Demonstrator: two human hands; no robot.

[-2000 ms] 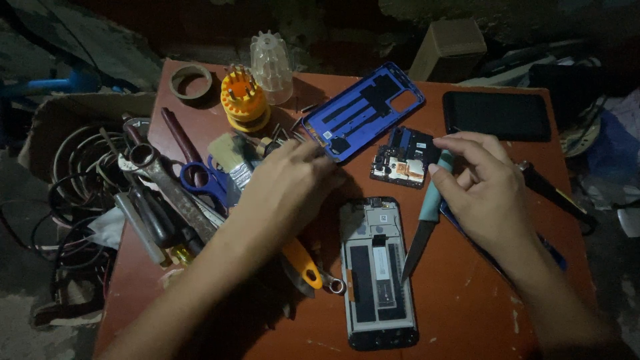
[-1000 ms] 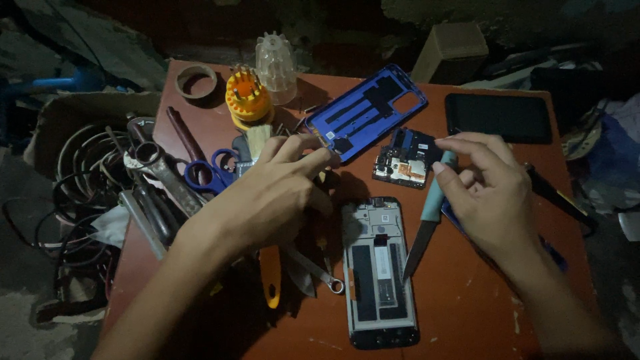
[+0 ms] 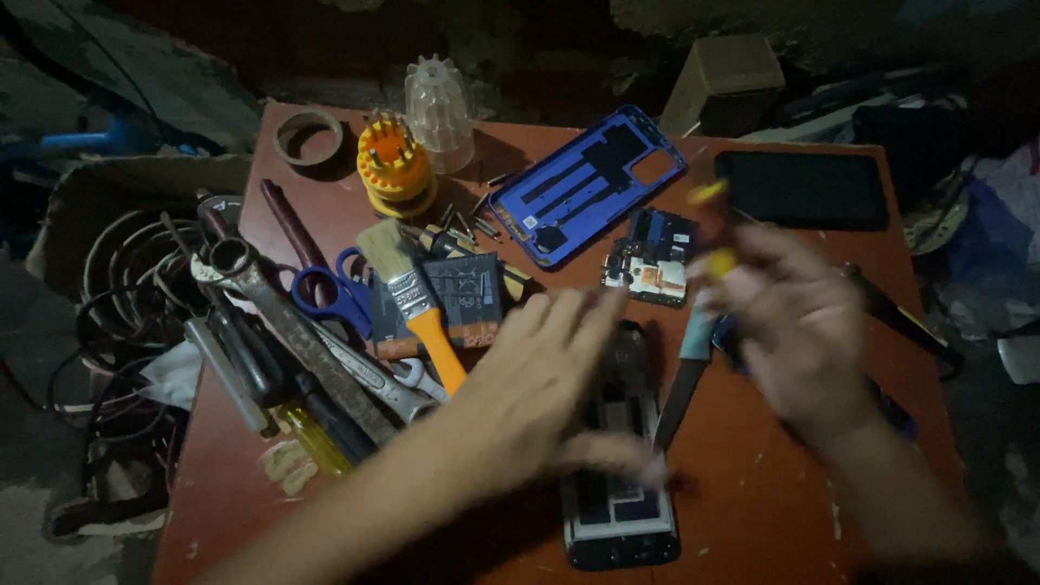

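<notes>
My left hand [image 3: 544, 382] hovers, fingers spread, over the opened smartphone body [image 3: 617, 504], hiding much of it. Blurred by motion, my right hand [image 3: 796, 325] holds a small yellow-and-dark-red tool [image 3: 713, 227] whose exact kind is unclear. Beneath that hand's fingers is the teal handle of a knife [image 3: 696, 333], its blade along the phone's right edge. A circuit board with a dark cover [image 3: 650, 260] lies beyond the phone, near a blue phone back cover [image 3: 589, 187]. A paintbrush with orange handle [image 3: 435, 341] rests partly on a phone battery [image 3: 463, 296], left of my left hand.
Wrenches [image 3: 301, 333], blue-handled scissors [image 3: 329, 296] and screwdrivers crowd the left side. Behind stand a yellow bit holder [image 3: 396, 175], its clear cover [image 3: 440, 118] and a tape roll [image 3: 309, 142]. A dark-screened device [image 3: 803, 189] lies at the back right. Coiled cables [image 3: 122, 268] fill a box at left.
My left hand has moved from the tools to over the phone body. My right hand now has the yellow-and-dark-red tool. The paintbrush lies farther up, bristles over the battery. The view has shifted.
</notes>
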